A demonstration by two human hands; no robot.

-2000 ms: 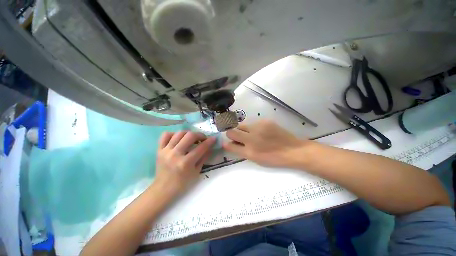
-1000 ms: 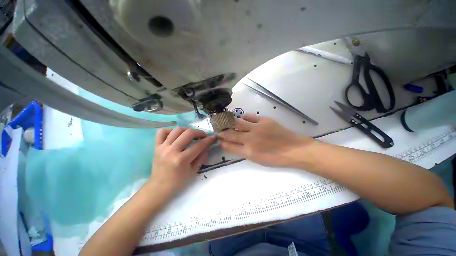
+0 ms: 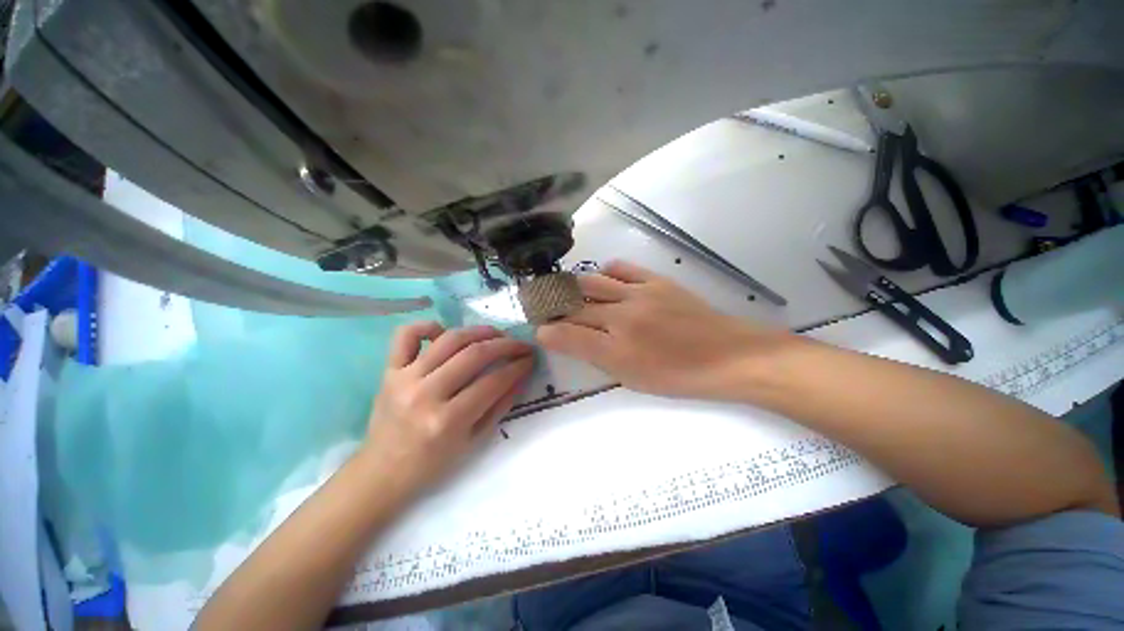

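Sheer mint-green fabric (image 3: 234, 419) lies spread on the white table left of the needle area and runs under the machine head. My left hand (image 3: 450, 394) is in front of the needle area, its bent fingertips on the fabric edge. My right hand (image 3: 647, 327) lies just right of it, fingertips beside the knurled brown-grey knob (image 3: 551, 297). The fabric between my fingertips is small and partly hidden, so the right hand's grip cannot be made out. The large off-white sewing machine head (image 3: 493, 99) fills the top.
Thin silver tweezers (image 3: 696, 247) lie on the machine bed. Black thread snips (image 3: 897, 306) and black-handled scissors (image 3: 915, 203) lie at right, near a white pen (image 3: 807, 131). A printed scale (image 3: 690, 487) runs along the front edge. A blue basket (image 3: 86, 314) is at far left.
The machine head appears slightly further left and higher in view. My right fingers have shifted up beside the knob. My left hand has stayed almost in place on the fabric.
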